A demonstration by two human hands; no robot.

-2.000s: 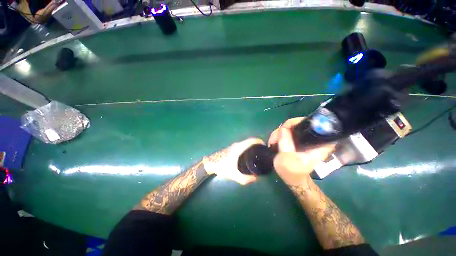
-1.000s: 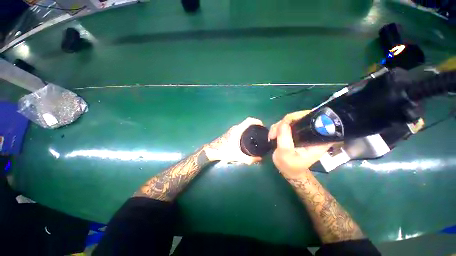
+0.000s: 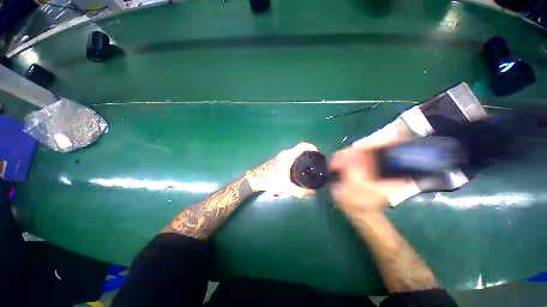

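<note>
My left hand [image 3: 285, 174] is bare and closed around a black cylindrical unit [image 3: 309, 169], whose round recessed end faces up towards me. My right hand [image 3: 363, 180] is bare and blurred. It grips the narrow front part of a large black electric screwdriver [image 3: 429, 157], just right of the unit. The driver's round sticker is smeared by motion. The driver bit cannot be made out; whether it touches the unit cannot be told.
The grey and black screw feeder [image 3: 469, 103] lies partly behind the driver. A thin dark rod [image 3: 360, 111] lies beside it. A clear bag of small parts [image 3: 67, 126] and a blue bin [image 3: 17, 149] are at left. Several black units [image 3: 98, 46] stand or lie on the green belt [image 3: 210, 78].
The driver has swung lower at its rear and is blurred, showing more of the feeder. The unit in my left hand stays nearly in place. Units on the far belt have shifted right.
</note>
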